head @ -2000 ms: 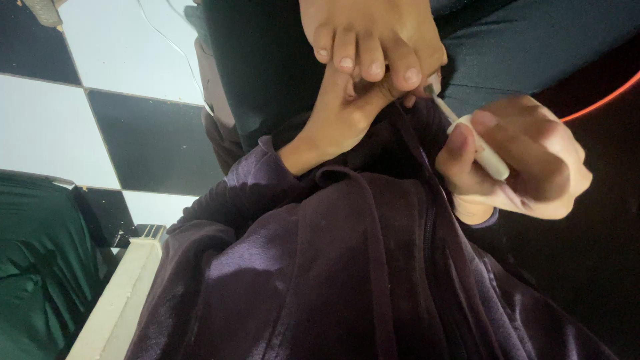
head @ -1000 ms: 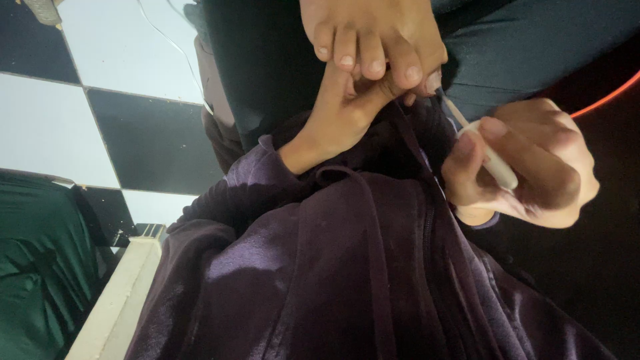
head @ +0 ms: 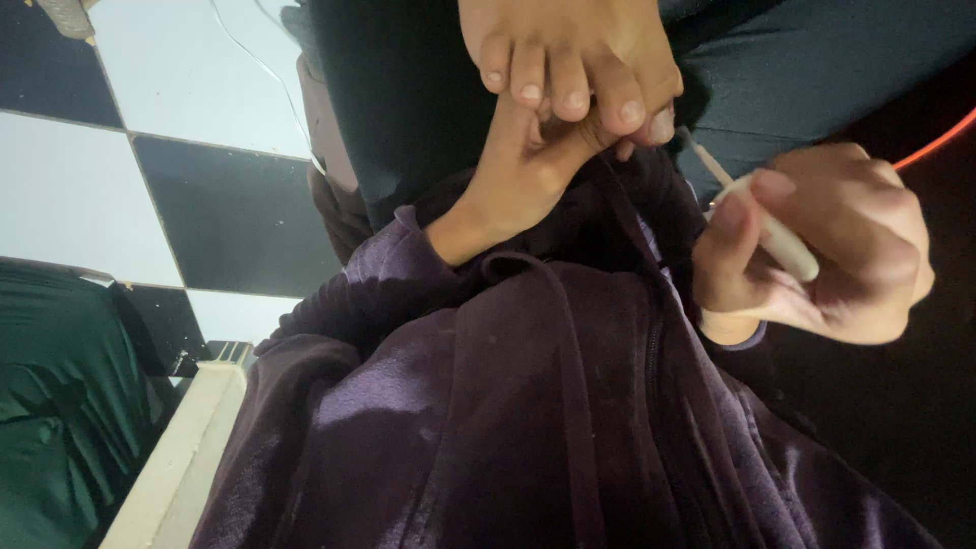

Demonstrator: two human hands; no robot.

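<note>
A bare foot (head: 572, 53) comes down from the top of the view, toes toward me. My left hand (head: 526, 168) is under the toes, its fingers around the big toe (head: 657, 126); the fingertips are partly hidden. In my right hand (head: 823, 244) is a nail polish brush (head: 778, 236) with a pale, rounded handle, pinched between thumb and index finger. The brush's dark tip is just right of the big toenail, a small gap apart from it.
Dark cloth (head: 412, 91) lies behind the foot. At left are a black and white tiled floor (head: 229, 213), a thin white cable (head: 263, 65), a cream-coloured bar (head: 179, 450) and green fabric (head: 61, 381). An orange-red cord (head: 938, 145) runs at the right edge.
The brush tip was at the big toe in the earlier frames and is now slightly away from it. My right hand has moved a little right and down. My left hand keeps its place.
</note>
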